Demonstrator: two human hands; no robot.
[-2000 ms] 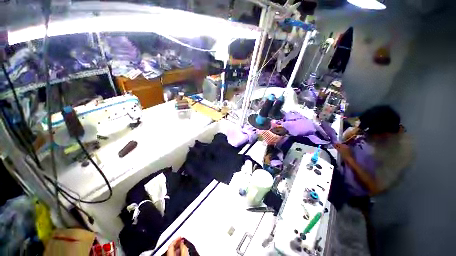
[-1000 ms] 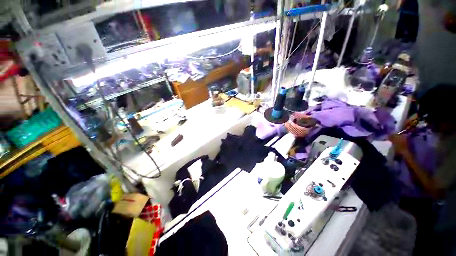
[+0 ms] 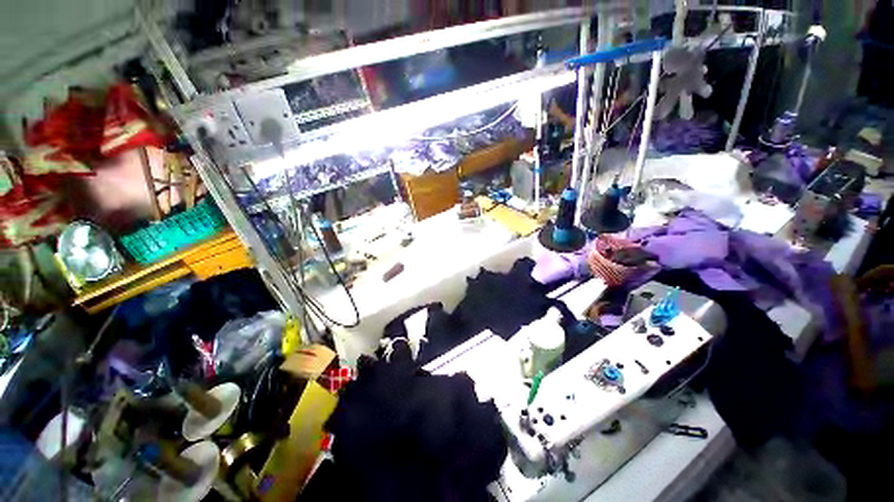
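Note:
A dark garment piece lies bunched over the front left of the white machine bed and hides part of it. The white sewing machine head stands right of it, with a green stick-like tool upright at its left end. Another dark cloth heap lies behind the bed. Black snips lie right of the machine head. Neither of my hands can be made out; the dark cloth fills the lower middle of the picture.
Blue-black thread cones and a pink-red basket stand behind the machine. Purple fabric lies at the right, beside a person's arm. Cluttered bags, pale cones and a yellow box are at the left.
The view has swung left. My fingers showed at the bottom edge two seconds ago and are out of sight now. The dark garment has risen into view and covers more of the bed.

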